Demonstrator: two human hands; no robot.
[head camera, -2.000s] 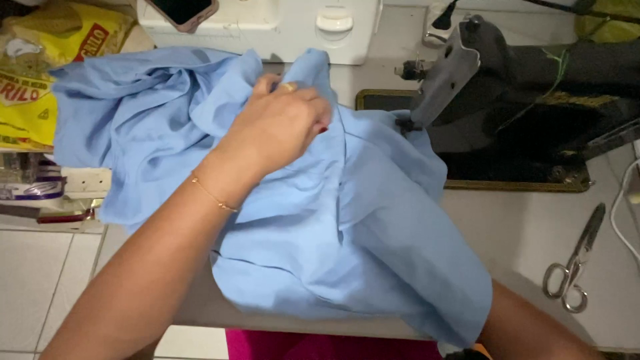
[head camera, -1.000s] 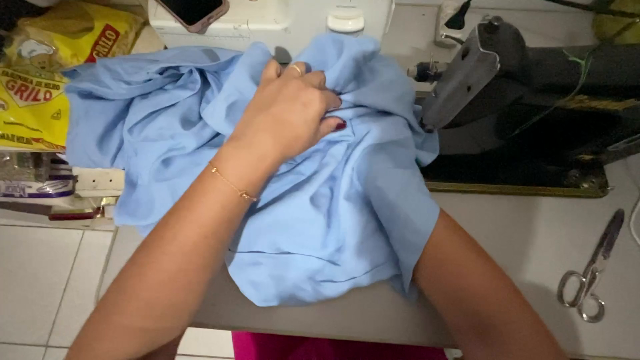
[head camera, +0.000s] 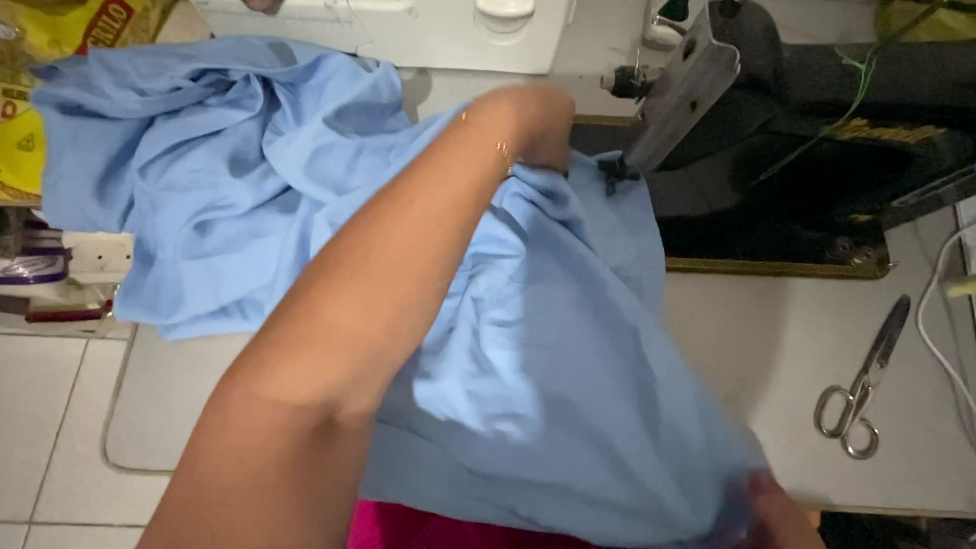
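Observation:
Light blue fabric (head camera: 221, 168) lies bunched across the table and stretches down to the right, part of it against the presser foot (head camera: 616, 174) of a black sewing machine (head camera: 770, 175). My left hand (head camera: 537, 122) is bent over the cloth just left of the presser foot; its fingers are hidden behind the wrist, so its hold cannot be told. At the lower right, blurred, my right hand (head camera: 762, 503) grips the fabric's lower corner near the table's front edge.
Metal scissors (head camera: 862, 381) lie on the table at the right, beside a white cable (head camera: 934, 320). A white machine (head camera: 457, 30) stands behind the cloth. Yellow packages (head camera: 30, 145) and small boxes (head camera: 34, 271) are at the left, above a tiled floor (head camera: 53, 427).
My left hand has moved right, toward the presser foot. My right hand, under the cloth a second ago, now shows at the lower right, and the fabric is spread out toward it.

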